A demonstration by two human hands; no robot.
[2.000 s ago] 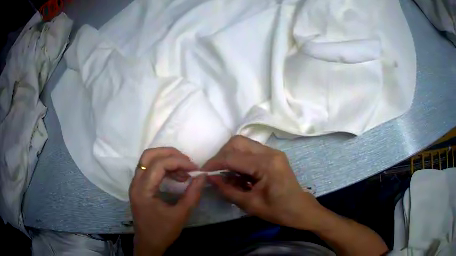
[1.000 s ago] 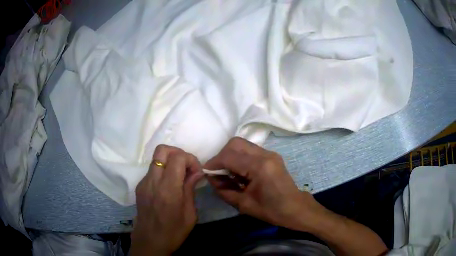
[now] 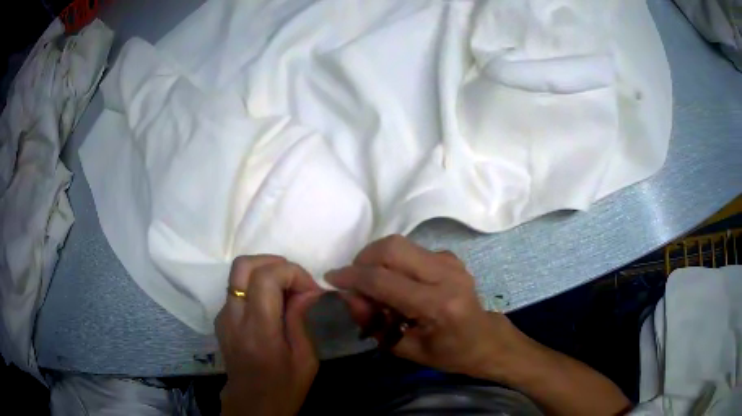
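A large white garment [image 3: 325, 187] lies spread and wrinkled over the table in front of me. A raised pocket flap or welt [image 3: 553, 75] shows at its upper right. My left hand [image 3: 268, 325], with a gold ring, pinches the garment's near edge between thumb and fingers. My right hand [image 3: 415, 301] is just to its right, its fingertips on the same edge. A small dark thing, perhaps thread snips [image 3: 390, 325], shows partly in my right palm; its blades are not clear.
The grey-blue table [image 3: 602, 244] has a curved near edge. A crumpled off-white garment [image 3: 41, 187] hangs along the left edge, another lies at the top right corner. White folded cloth [image 3: 704, 333] and a yellow wire basket [image 3: 704, 248] are at lower right. An orange-red thing [image 3: 80, 15] is at top left.
The narrow white fold between my hands no longer shows. My right hand has turned and moved slightly down, its fingers now more extended. The garment's near edge to its right has shifted and bows upward.
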